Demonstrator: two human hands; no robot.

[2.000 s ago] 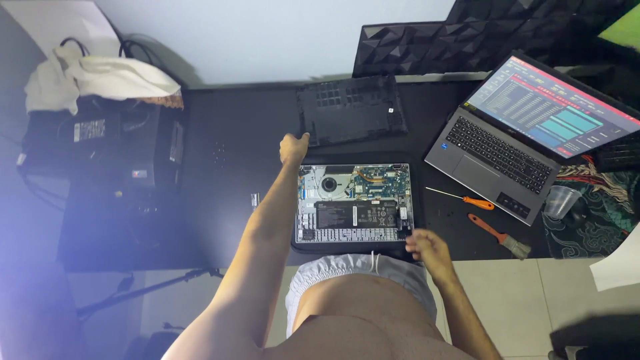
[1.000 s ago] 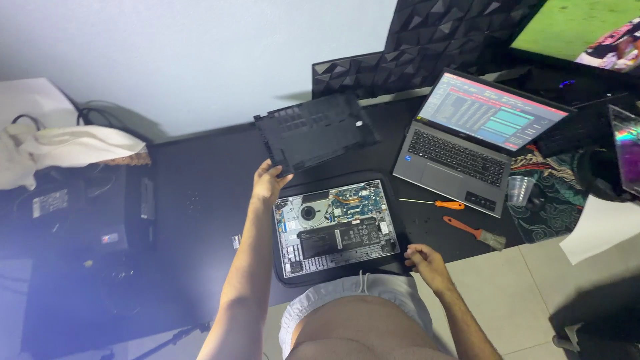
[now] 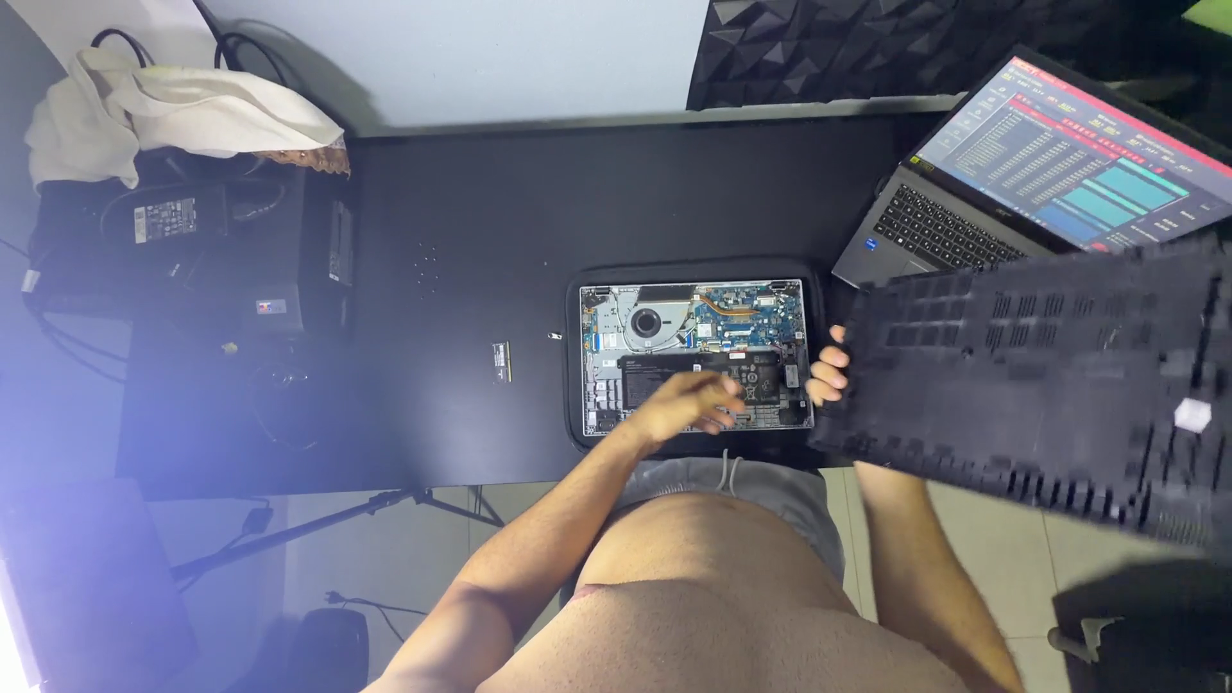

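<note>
My right hand (image 3: 830,368) grips the left edge of a black plastic laptop bottom cover (image 3: 1049,385), raised at the right with its inner side showing; most of the hand is hidden behind it. My left hand (image 3: 688,404), fingers apart and holding nothing, is over the lower part of an opened laptop (image 3: 602,361) on a black mat. In that laptop the cooling fan (image 3: 646,322), a copper heat pipe (image 3: 727,308), the blue circuit board (image 3: 782,332) and the black battery (image 3: 650,377) are exposed. A memory module (image 3: 501,362) lies to its left on the desk.
A running laptop (image 3: 948,231) stands at the back right, partly behind the raised cover. Several small screws (image 3: 426,269) lie on the black desk (image 3: 462,212). A black case (image 3: 241,250) with a cream cloth (image 3: 212,115) on top occupies the left end. A tripod leg (image 3: 318,529) is below.
The bottom cover was behind the opened laptop, with my left hand at it; now it is raised at the right in my right hand. My left hand has let go and moved over the opened laptop.
</note>
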